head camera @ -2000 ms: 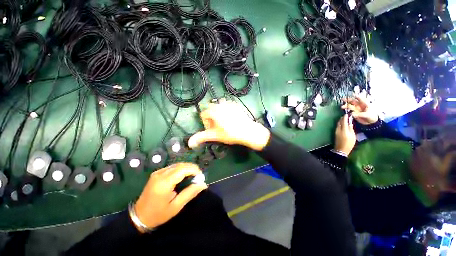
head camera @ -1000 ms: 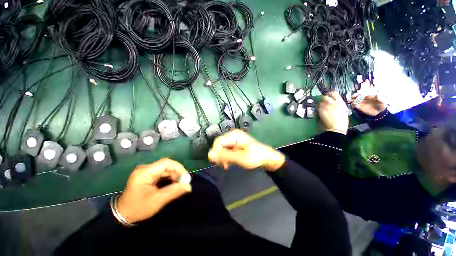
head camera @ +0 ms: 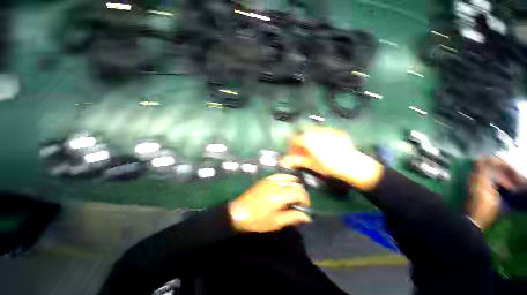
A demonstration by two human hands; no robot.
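Observation:
The frame is strongly blurred. My left hand [head camera: 270, 204] is at the table's front edge, fingers curled, with a small pale-edged thing, apparently a disc stack [head camera: 299, 208], at its fingertips. My right hand [head camera: 338, 157] is just above and right of it, over the table, fingers bent down by the row of heads. Whether it holds anything is too blurred to tell. Antenna heads [head camera: 207, 171] with bright round discs lie in a row to the left of my hands. A dark head-like shape [head camera: 312, 180] shows under my right hand.
Heaps of coiled black cables [head camera: 248, 57] lie behind the heads on the green table [head camera: 190, 196]. More heads [head camera: 429, 158] and a cable heap [head camera: 471, 80] lie at the right. Another person's hands [head camera: 485, 187] are at the right edge. Blue material [head camera: 373, 227] is on the floor.
The view has swung left and blurred, so the heads and coils appear further right. My right hand has moved up over the table. My left hand still has the small pale thing at its fingertips.

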